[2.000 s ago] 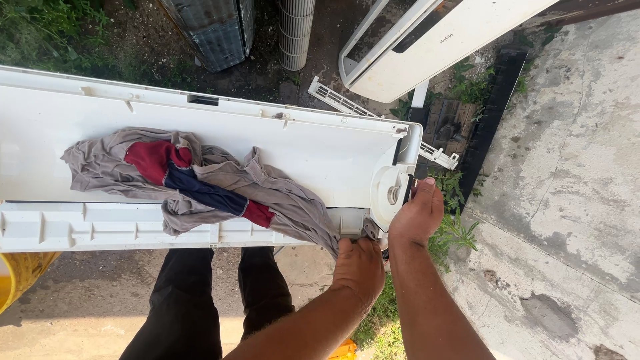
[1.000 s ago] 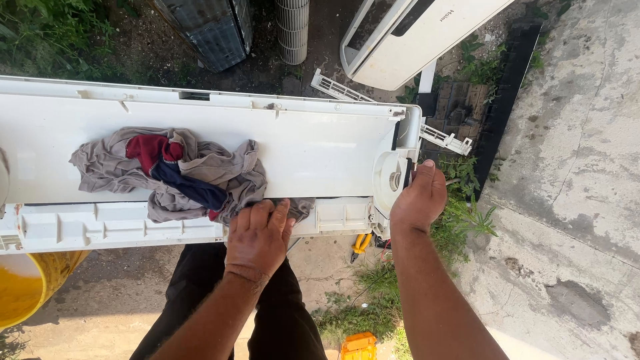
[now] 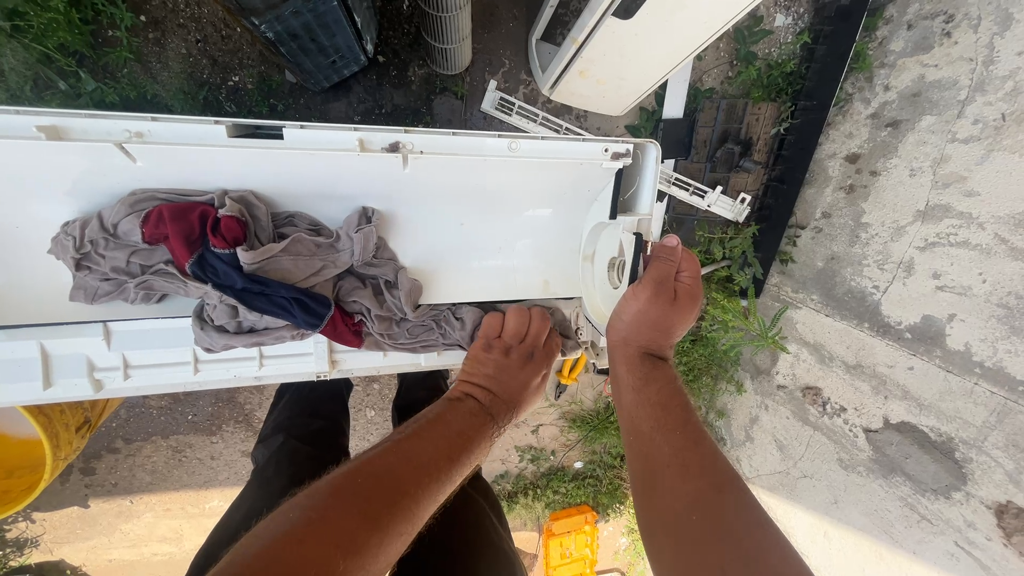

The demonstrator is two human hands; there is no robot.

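A white plastic air conditioner housing (image 3: pixel 496 216) spans the view from the left edge to just right of centre. On it lies a crumpled grey cloth (image 3: pixel 304 264) with dark red and navy parts. My left hand (image 3: pixel 516 352) grips the cloth's right end and presses it on the housing's near ledge, close to the right end. My right hand (image 3: pixel 660 300) is closed around the housing's right end, beside a round white seat (image 3: pixel 604 268); its fingertips are hidden.
Yellow-handled pliers (image 3: pixel 570 374) and an orange case (image 3: pixel 570 540) lie below. At lower left stands a yellow bucket (image 3: pixel 48 456). Beyond the housing are a white casing (image 3: pixel 632 48), a slatted strip (image 3: pixel 532 112), a cylindrical fan (image 3: pixel 446 36) and a dark finned part (image 3: pixel 316 40). Concrete (image 3: pixel 904 320) lies at right.
My left hand has moved right along the near ledge since a second ago, and the cloth is stretched out rightward with it. My right hand remains at the housing's end.
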